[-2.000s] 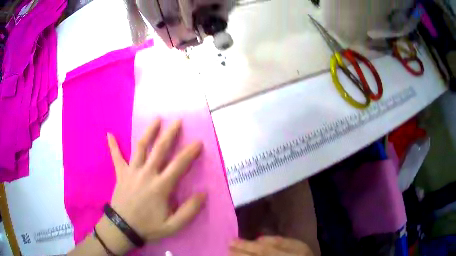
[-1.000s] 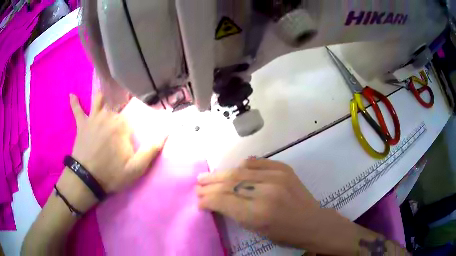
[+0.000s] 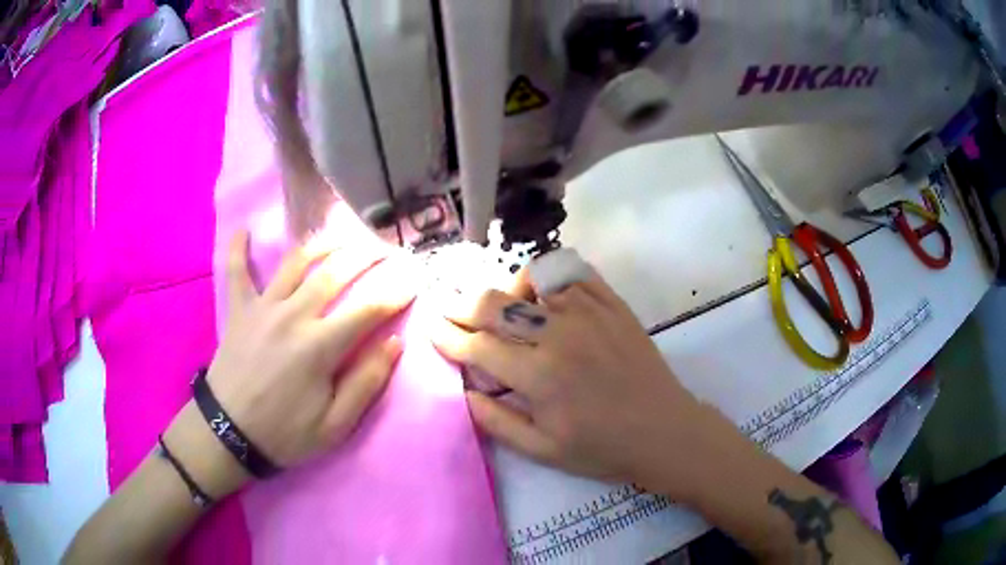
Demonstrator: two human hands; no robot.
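A paler pink piece (image 3: pixel 370 486) lies over a hot magenta panel (image 3: pixel 154 232), running up to the needle area of the white HIKARI sewing machine (image 3: pixel 684 88). My left hand (image 3: pixel 309 353) lies spread on the pale pink cloth, left of the needle, with its fingertips in the lamp glare. My right hand (image 3: pixel 563 364) is at the cloth's right edge just in front of the presser foot, fingers bent and pinching the edge. The needle and foot are washed out by glare.
Large shears (image 3: pixel 814 289) with yellow and red handles lie right of the machine bed. Small red-handled scissors (image 3: pixel 922 232) lie farther right. A printed ruler scale (image 3: pixel 838 381) runs along the front edge. Layered magenta panels (image 3: pixel 39 276) hang at far left.
The pale and magenta cloth has moved up past the needle. My right hand has come in from the front edge to the presser foot; my left hand has stayed flat on the cloth.
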